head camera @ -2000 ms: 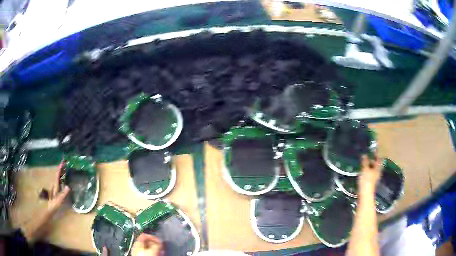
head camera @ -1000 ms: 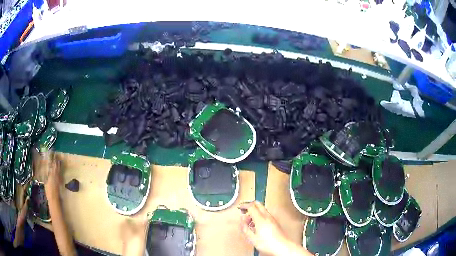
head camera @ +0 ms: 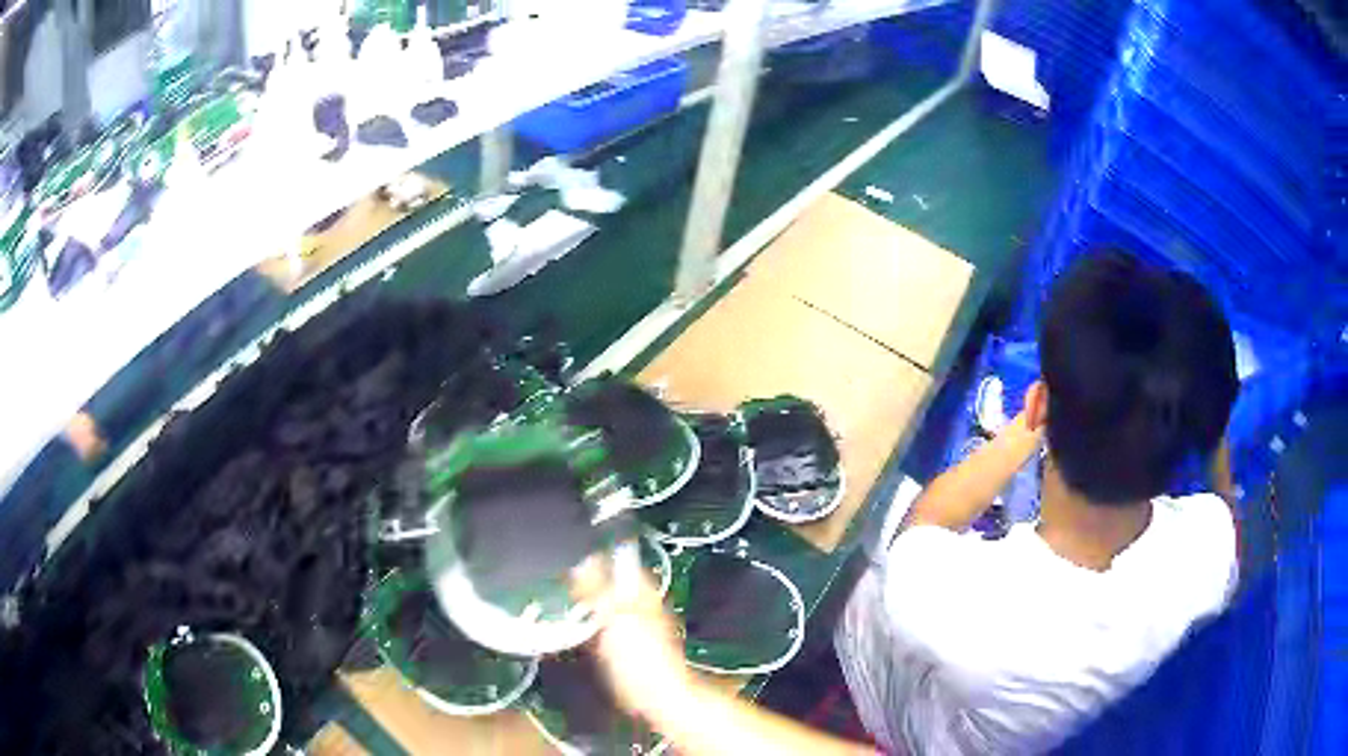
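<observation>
My right hand (head camera: 633,628) reaches in from the bottom edge. Its fingers are on the lower right rim of a blurred green shell (head camera: 521,524) with a dark inner part and a pale curved rim. The shell seems raised over other green shells, and my hand hides part of those beneath. More shells overlap around it, one to the right (head camera: 795,458) and one lower right (head camera: 742,613). A single shell (head camera: 216,694) lies at the lower left. My left hand is out of the picture.
A long heap of black parts (head camera: 222,473) lies at left. Tan sheets (head camera: 858,281) lie beyond the shells, near a pale post (head camera: 720,163). A person in a white shirt (head camera: 1035,620) is close at right, beside stacked blue crates (head camera: 1242,163). A white shelf runs along the upper left.
The view has swung to the right, bringing the person and blue crates into sight. My right hand, earlier over the tan sheet with fingertips together, is now on a green shell.
</observation>
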